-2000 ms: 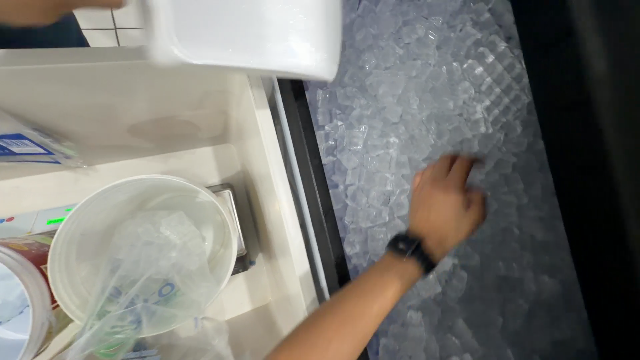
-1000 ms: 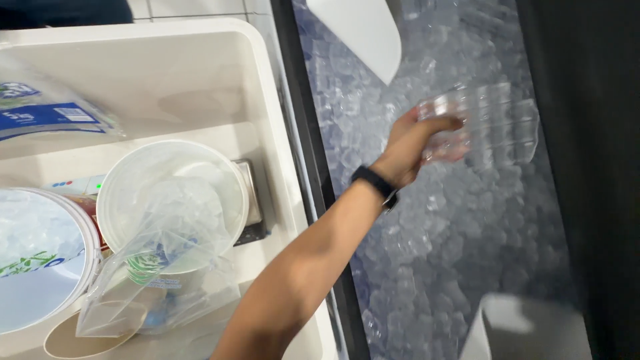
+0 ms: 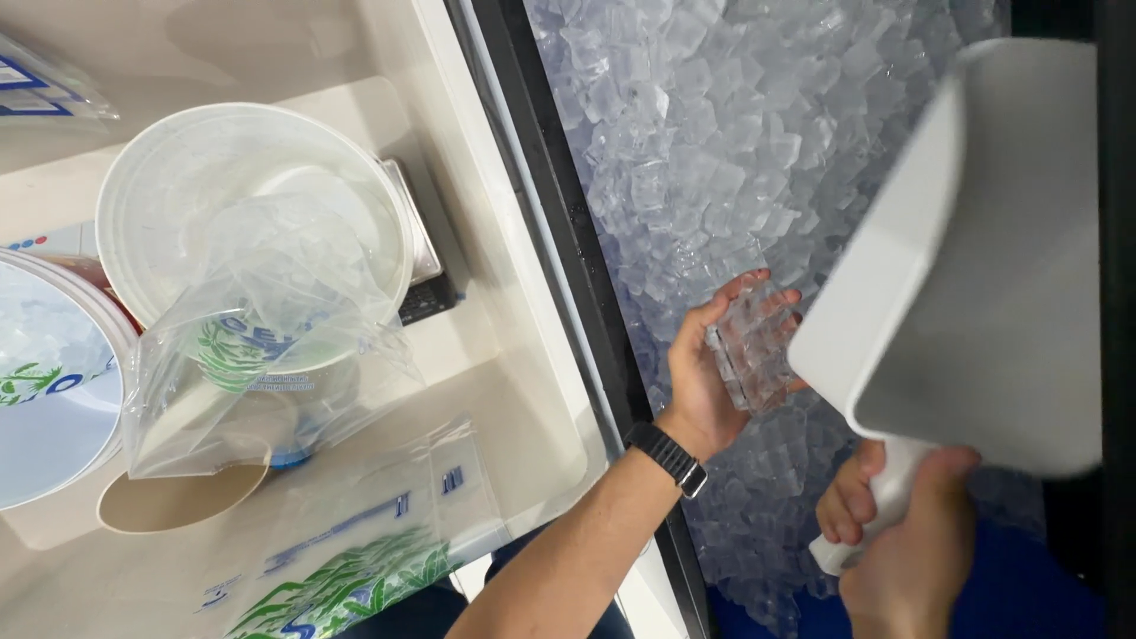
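My left hand (image 3: 706, 373), with a black watch on its wrist, holds a slab of ice cubes frozen together (image 3: 754, 342) over the bin of loose ice cubes (image 3: 692, 160). My right hand (image 3: 896, 524), at the lower right, grips the handle of a large white plastic scoop (image 3: 985, 266). The scoop is raised over the ice, its wide blade right beside the slab. How much ice the scoop holds I cannot tell. A clear printed plastic bag (image 3: 266, 355) lies in and over the rim of a white plastic bucket (image 3: 253, 111) on the left.
The bucket stands in a cream plastic tub (image 3: 426, 115) beside a scale (image 3: 422, 240). A second bucket (image 3: 120, 355) with bagged ice, a beige cup (image 3: 177, 497) and a large printed plastic bag (image 3: 355, 541) are near it. The bin's black edge (image 3: 568, 177) runs between tub and ice.
My left hand, empty over the ice two seconds ago, took hold of the ice slab and now holds it nearer the bin's black edge. The white scoop has moved to the right side.
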